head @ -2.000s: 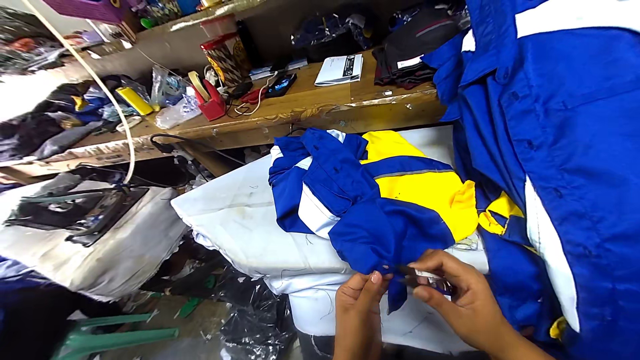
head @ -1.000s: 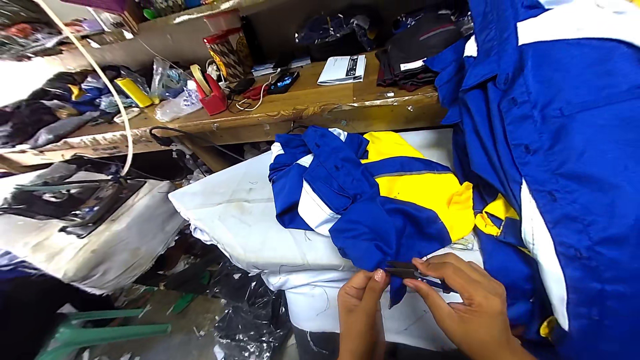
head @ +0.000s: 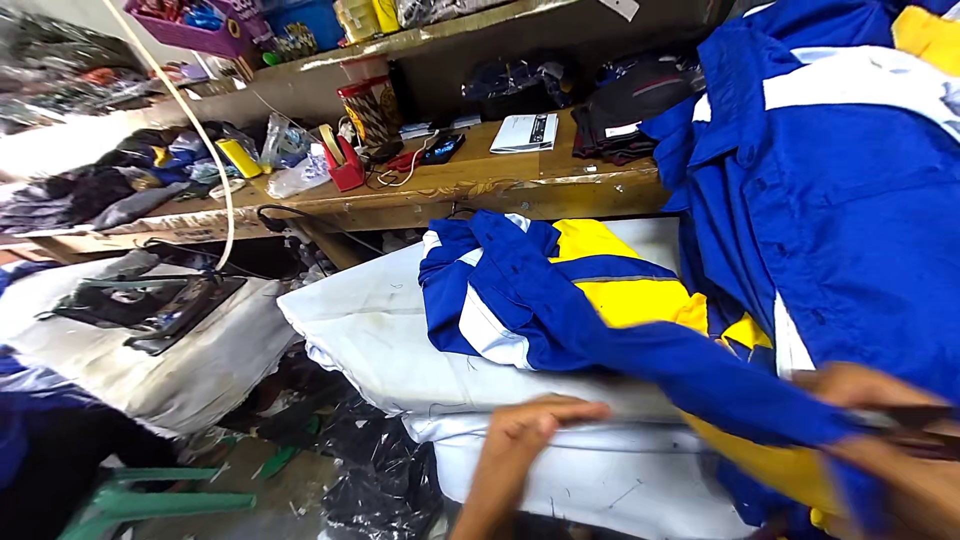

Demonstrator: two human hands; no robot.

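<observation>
A blue, yellow and white garment (head: 555,300) lies crumpled on a white cloth-covered board (head: 367,337). One blue part of it is stretched toward the lower right, to my right hand (head: 885,412), which is blurred and closed on the fabric. That hand also has a small dark tool (head: 900,420) with a metal part, perhaps thread snips. My left hand (head: 532,435) is over the board's near side, fingers spread, with nothing in it. A larger blue and white buttoned shirt (head: 847,217) hangs or lies along the right side.
Behind the board runs a wooden shelf (head: 465,180) with a red tape dispenser (head: 343,161), a jar (head: 367,109), a white booklet (head: 523,133) and folded dark clothes (head: 637,105). An iron-like dark object (head: 157,304) rests on another padded board at left. A green plastic stool (head: 150,499) stands below.
My right hand has moved to the right, drawing part of the garment with it. My left hand, earlier pinching the garment's lower edge, has let go and opened.
</observation>
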